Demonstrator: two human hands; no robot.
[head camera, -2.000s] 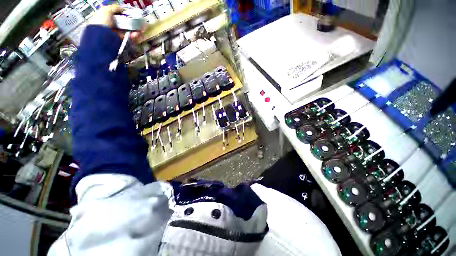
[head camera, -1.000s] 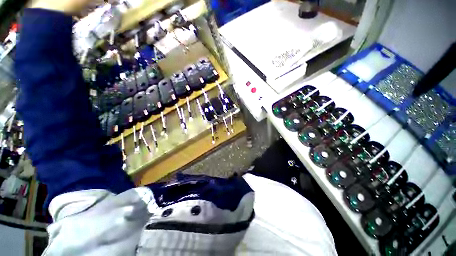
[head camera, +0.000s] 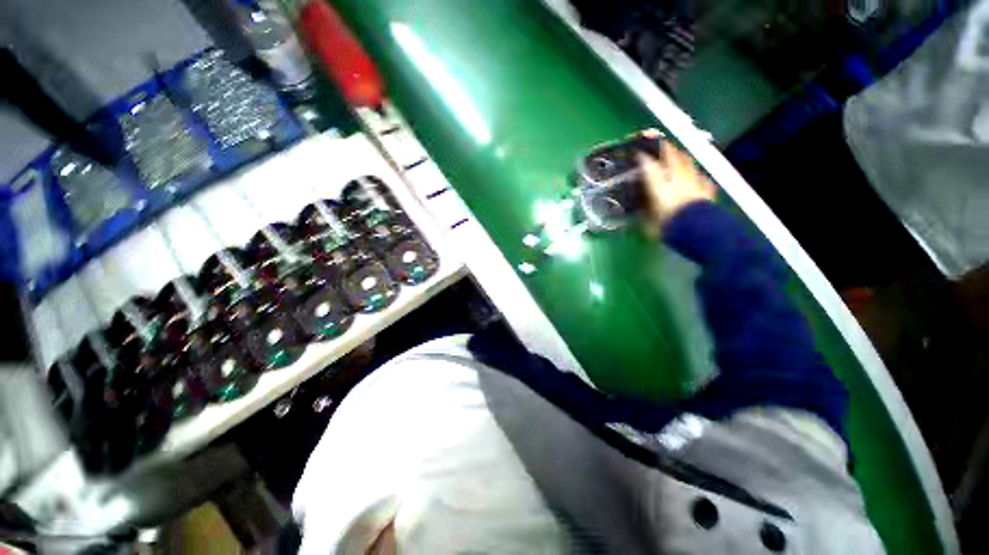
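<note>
My right hand (head camera: 675, 186), blurred, reaches over the green belt and grips the far end of two dark oblong units (head camera: 609, 203) lying side by side. Pale leads and plugs (head camera: 548, 241) trail from them towards the near side. The fingers partly cover the units. My left hand cannot be made out; a small skin-toned patch at the bottom edge is unclear. A row of open black units (head camera: 274, 337) with pale-centred discs stands on the white bench (head camera: 439, 268) at left.
Blue bins (head camera: 163, 146) with small silver parts stand behind the row. A red tool-like cylinder (head camera: 343, 54) lies at the belt's near edge, top centre. The green belt (head camera: 488, 108) curves down to the right. A pale plastic bag (head camera: 922, 141) hangs at right.
The view has swung from the wooden rack at left to the green belt. The left arm has gone out of view. My right hand now shows, on two units.
</note>
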